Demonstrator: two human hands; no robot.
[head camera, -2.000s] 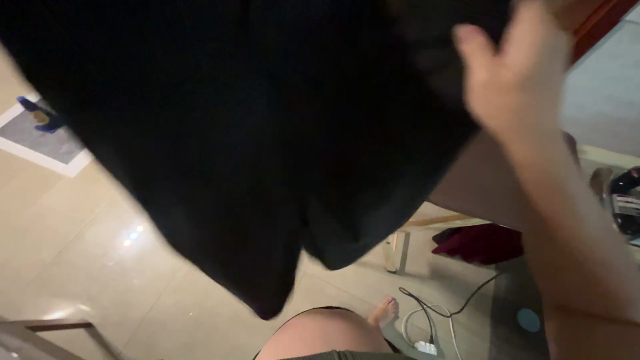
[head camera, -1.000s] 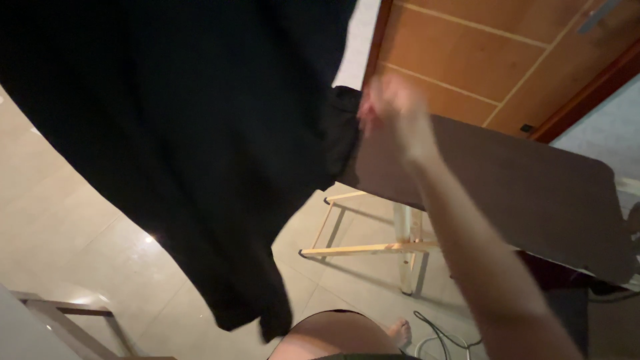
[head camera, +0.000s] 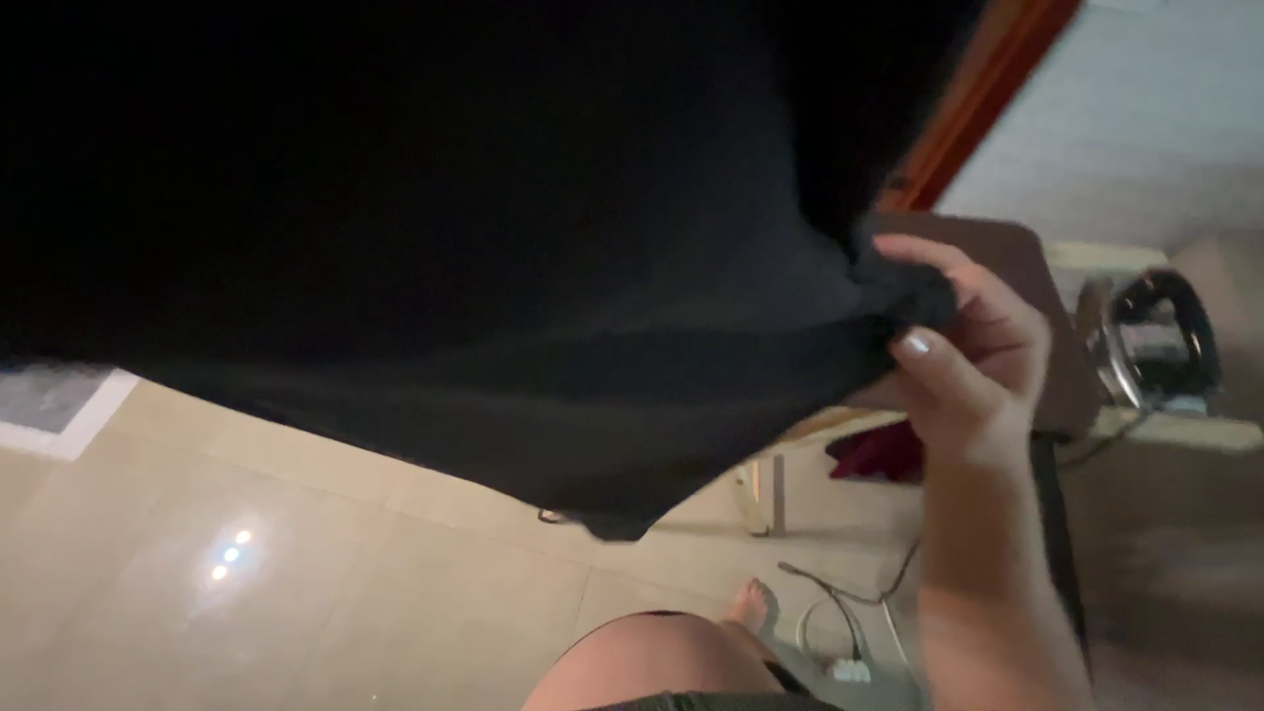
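A large black garment (head camera: 474, 247) hangs spread across the upper left and middle of the view. At its right edge, my right hand (head camera: 968, 346) pinches a bunched bit of the cloth between thumb and fingers. My left hand is not visible. Behind my right hand lies the brown ironing board (head camera: 997, 247), partly covered by the garment and the hand. A clothes iron (head camera: 1150, 341) rests at the board's right end.
A dark red cloth (head camera: 879, 452) is below the board. Near my bare foot (head camera: 750, 604), cables and a white power strip (head camera: 851, 671) lie on the tiled floor. A grey mat with a white border (head camera: 69, 410) is at the left.
My right hand, blurred beside the garment's edge one second ago, now grips that edge, and the cloth is pulled out toward the right. The view has swung, bringing the iron into sight.
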